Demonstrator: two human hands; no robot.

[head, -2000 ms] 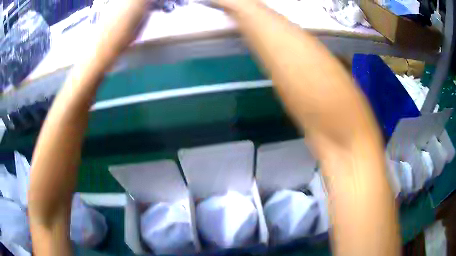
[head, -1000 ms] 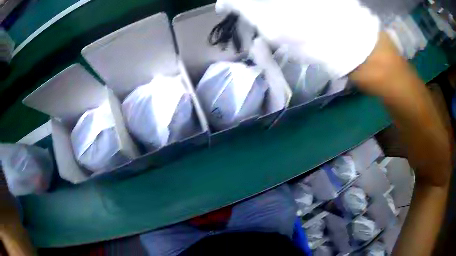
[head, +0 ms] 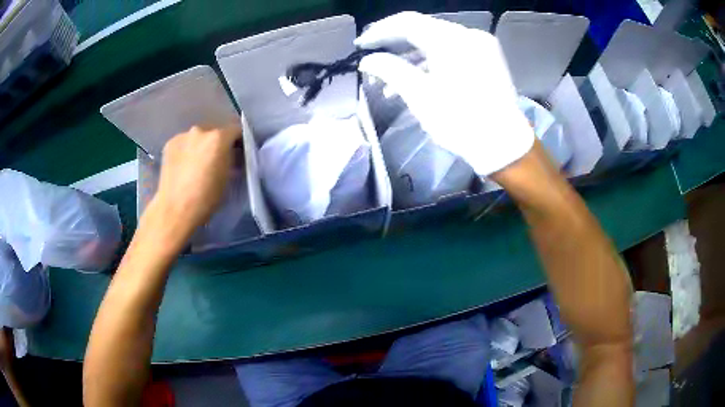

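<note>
Open retail boxes stand in a row on the green bench, lids up. Product bags, white and rounded, sit inside, one in the second box from the left [head: 318, 171]. My right hand [head: 449, 87], in a white glove, holds a black cable [head: 330, 73] in its fingertips above the second box, in front of its lid [head: 290, 52]. My bare left hand [head: 199, 163] is at the leftmost box [head: 171, 103], fingers curled down by its opening. A small dark bit shows at its fingertips; what it grips, if anything, cannot be told. My left hand and forearm partly hide that box's contents.
More bagged products [head: 67, 222] lie at the left end of the bench. Further open boxes [head: 660, 99] stand at the right. Below the bench at lower right are filled open boxes [head: 529, 326] by a blue edge. A white-grey bin [head: 48, 36] is at the upper left.
The view has shifted, so the row appears further right. My left hand has come up from the lower left edge to the leftmost box. My right hand with the cable now appears over the second box.
</note>
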